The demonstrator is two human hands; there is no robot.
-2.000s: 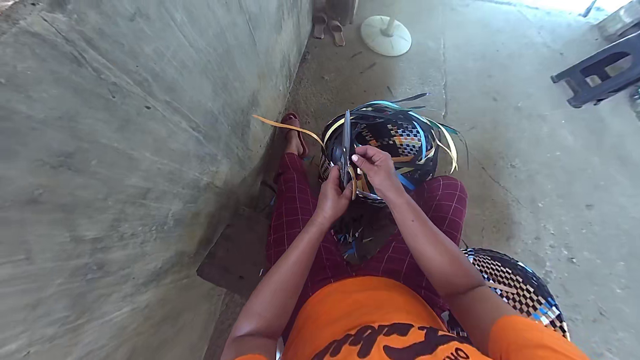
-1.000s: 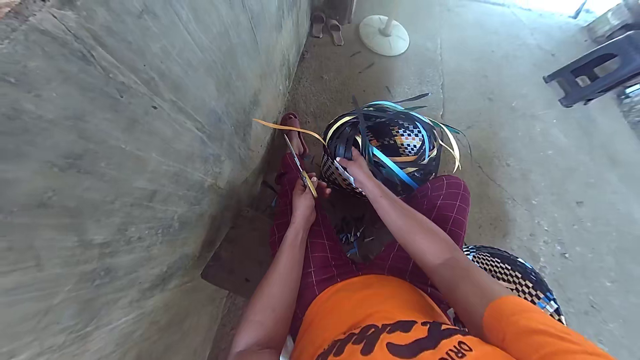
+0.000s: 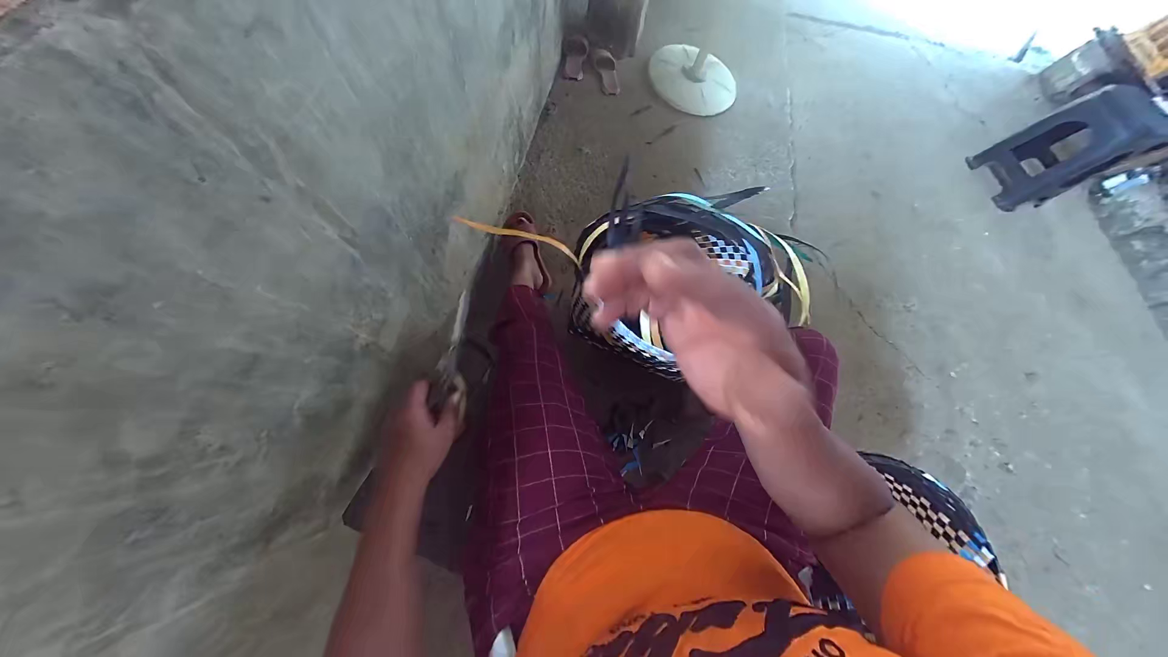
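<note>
Out to the left, beside my thigh and near the wall, my left hand [image 3: 436, 415] is closed around a long metal blade tool [image 3: 459, 333], blurred, perhaps scissors. My right hand [image 3: 680, 306] is raised over the woven plastic-strap basket [image 3: 630, 345], blurred by motion; its fingers are curled, and whether they hold anything cannot be told. Loose black, blue and yellow straps spread around the basket's rim. One orange strap [image 3: 520, 234] sticks out leftward across my foot. The basket stands between my legs, partly hidden by my right hand and forearm.
A second checkered basket [image 3: 940, 511] stands at my right hip. The concrete wall [image 3: 274, 274] runs close along my left. Strap scraps [image 3: 634, 443] lie between my legs. Farther off are a round white base [image 3: 692, 80], sandals [image 3: 604, 71] and a dark plastic stool [image 3: 1068, 146].
My left hand has moved left and back with the blade tool, away from the basket. My right hand has lifted from the basket's straps.
</note>
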